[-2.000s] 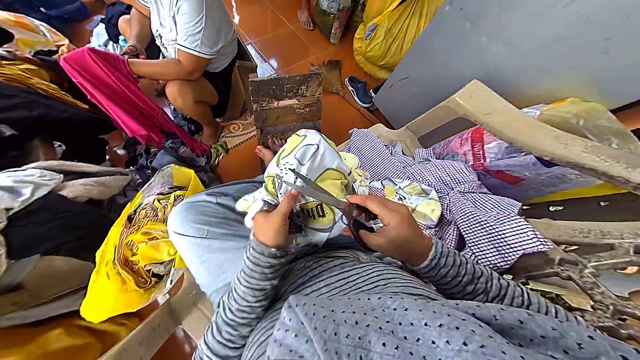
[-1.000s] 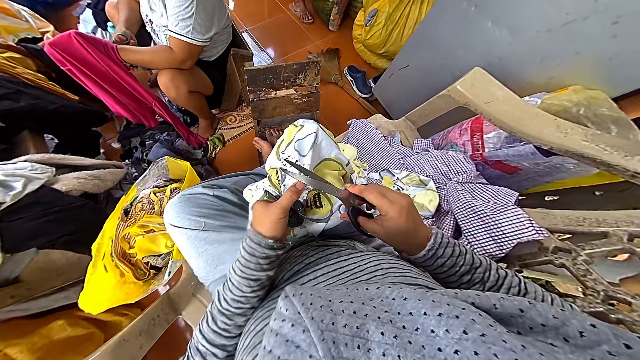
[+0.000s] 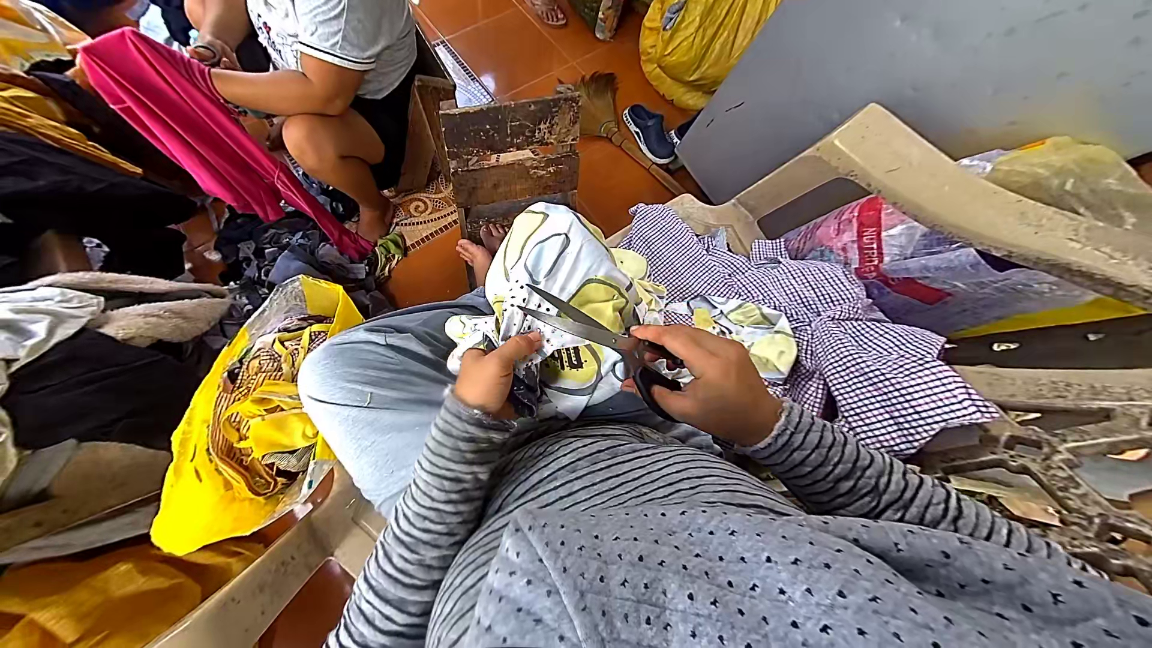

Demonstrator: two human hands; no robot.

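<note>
White cloth with a yellow and grey print [image 3: 576, 261] lies bunched over my lap. My left hand [image 3: 495, 373] grips its near left edge, thumb on top. In my right hand [image 3: 715, 382] is a pair of scissors with black handles [image 3: 589, 333]; the blades are spread and point left over the cloth, close to my left thumb. A dark scrap of fabric [image 3: 525, 393] shows just below my left fingers. Beside my right hand, more of the printed cloth rests against a checked cloth [image 3: 864, 360]. Folds hide part of the cloth's edge.
A yellow plastic bag of fabric [image 3: 193, 486] stands at my left, near piled clothes [image 3: 99, 378]. A seated person [image 3: 333, 72] holds pink cloth [image 3: 171, 135]. Ahead is a worn wooden stool [image 3: 513, 148]. At the right, a plastic chair's arm [image 3: 972, 198] borders plastic bags [image 3: 954, 270].
Between the earlier frames and now the scissors stay in my right hand over the printed cloth, and the cloth's folds have shifted a little. My left hand keeps its hold.
</note>
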